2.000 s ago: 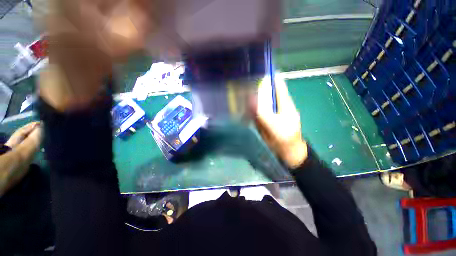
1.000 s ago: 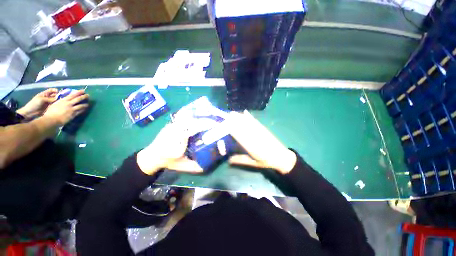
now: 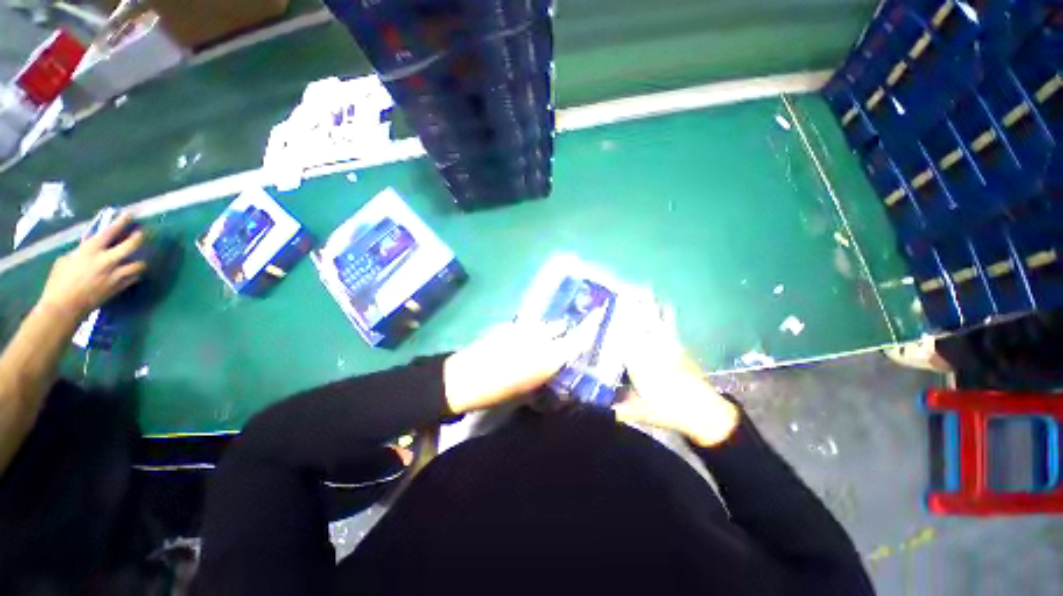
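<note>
A small blue and white retail box (image 3: 579, 314) is held between both hands near the front edge of the green bench. My left hand (image 3: 509, 363) is on its left side, fingers across its face. My right hand (image 3: 670, 378) grips its right side. Glare washes out the fingertips and the box's upper edge. A second retail box (image 3: 385, 262) lies face up left of my hands, with a phone picture on it. A third, smaller-looking box (image 3: 253, 241) lies further left.
A tall dark blue box stack (image 3: 490, 105) stands behind. White printed sheets (image 3: 332, 122) lie at the back. Another person's hand (image 3: 91, 274) works at the left. More blue stacks (image 3: 956, 163) stand at the right. A red and blue stool (image 3: 977, 452) is on the floor.
A retail box now lies on the bench left of my hands. Both hands are further right, holding a box. The view has shifted, so the tall stack appears further left.
</note>
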